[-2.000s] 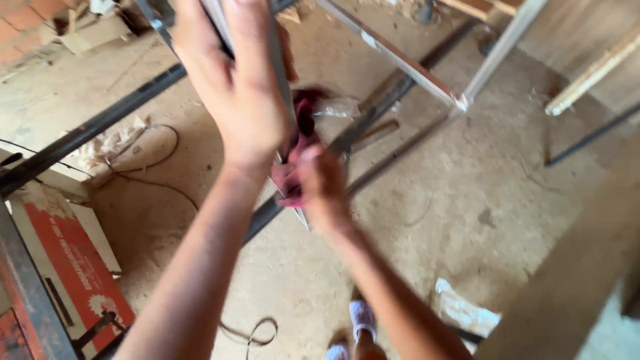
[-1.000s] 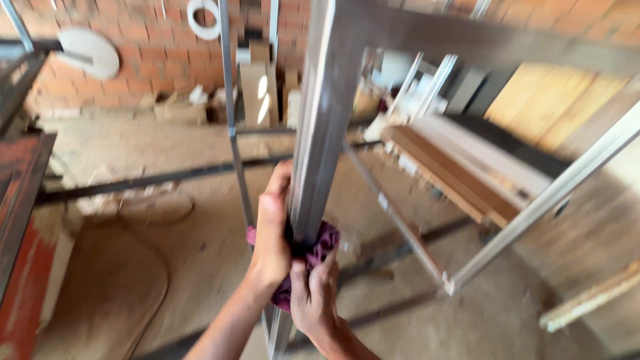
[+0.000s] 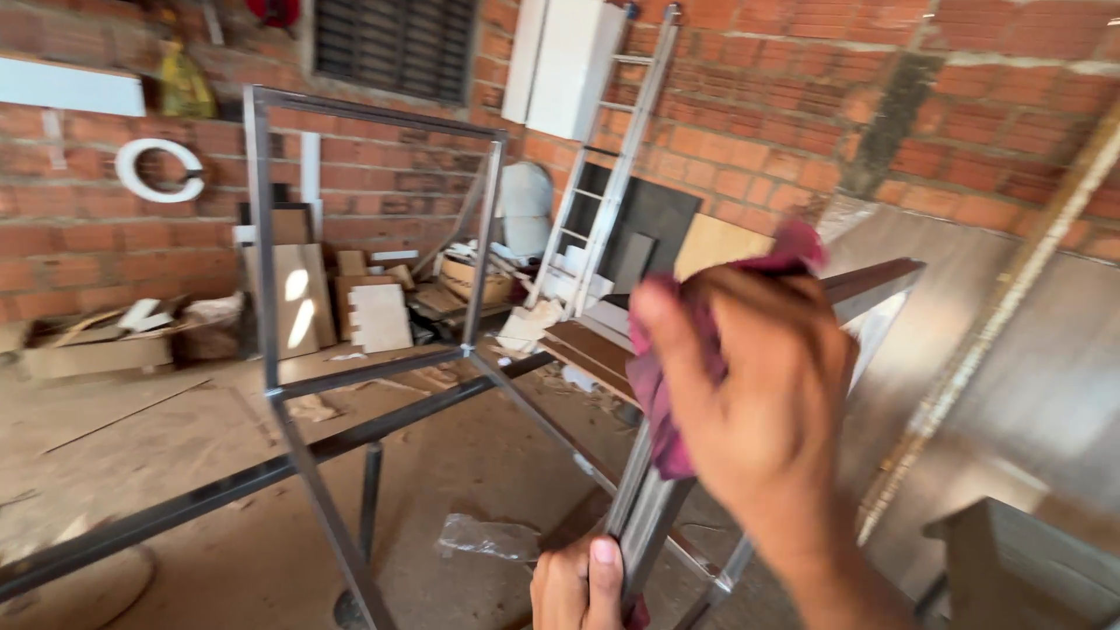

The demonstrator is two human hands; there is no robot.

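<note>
A frame of square metal tubing (image 3: 376, 376) stands before me, and one of its tubes (image 3: 652, 516) runs up close to my body. Low on that tube, my left hand (image 3: 579, 582) is wrapped around it, thumb on top. Higher up, near the frame's corner, my right hand (image 3: 761, 376) presses a crumpled maroon cloth (image 3: 669, 394) against the metal; the hand is blurred. The cloth hides the upper end of the tube. A bit of the same maroon colour shows beside my left hand at the bottom edge.
Dark steel bars (image 3: 236, 481) cross low under the frame. An aluminium ladder (image 3: 612, 175) leans on the brick wall beside boards. Cardboard boxes (image 3: 96, 354) and scraps lie along the wall. Clear plastic (image 3: 490, 535) lies on the floor. A grey stand (image 3: 1024, 560) is at the lower right.
My right hand has moved up the tube with the cloth, away from my left hand; one second ago both were together on it. The view has swung up toward the wall.
</note>
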